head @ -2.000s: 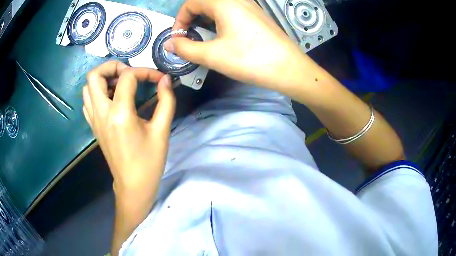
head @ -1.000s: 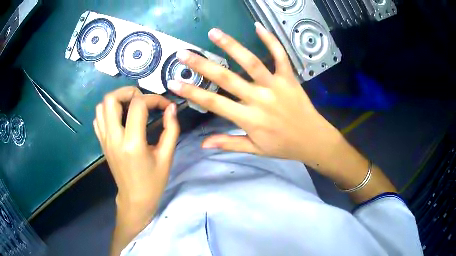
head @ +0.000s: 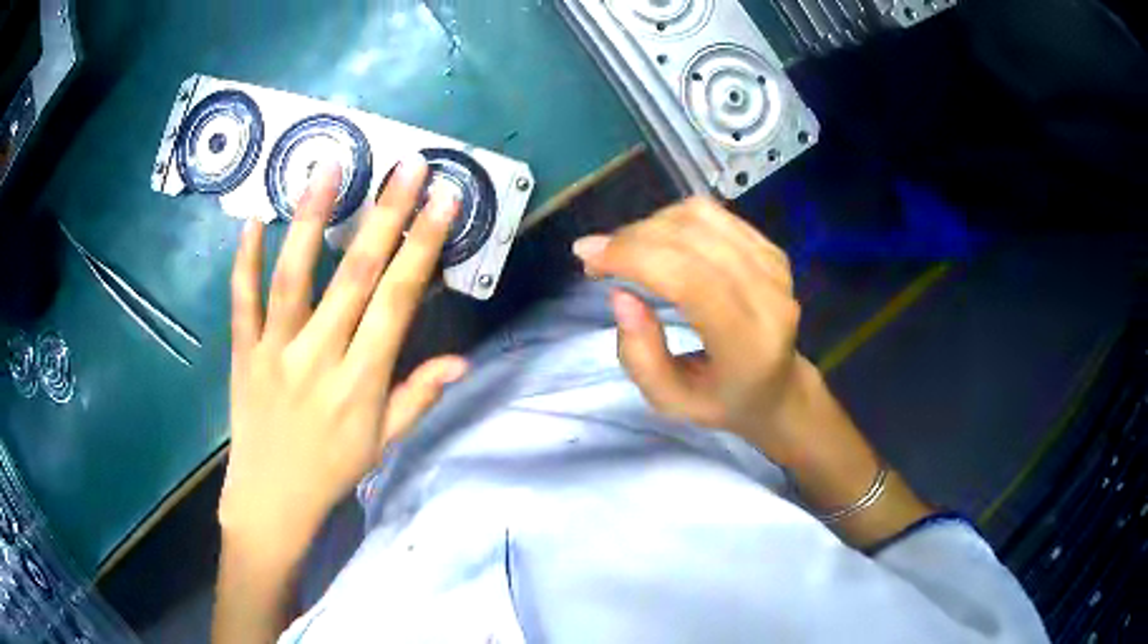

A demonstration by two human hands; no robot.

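Note:
A flat silver fixture (head: 504, 233) with three black-rimmed round seats lies on the green bench mat. My left hand (head: 321, 333) is spread open, its fingertips on or just over the right-hand seat (head: 476, 208) and the lower part of the middle seat (head: 317, 151). The left-hand seat (head: 218, 142) is uncovered. My right hand (head: 705, 321) is off the fixture, above my smock, with thumb and index finger apart and nothing visible between them. I cannot tell whether a clear disc lies in the seats.
Slim tweezers (head: 132, 302) lie on the mat at left, with clear ringed discs (head: 53, 367) below them. Stacked silver plates (head: 783, 116) are at upper right, near the bench edge. A clear tray (head: 44, 566) shows at lower left.
My left hand has opened from a pinch and reached onto the fixture. My right hand has left the right-hand seat, moved right and curled its fingers. The fixture sits slightly lower in view.

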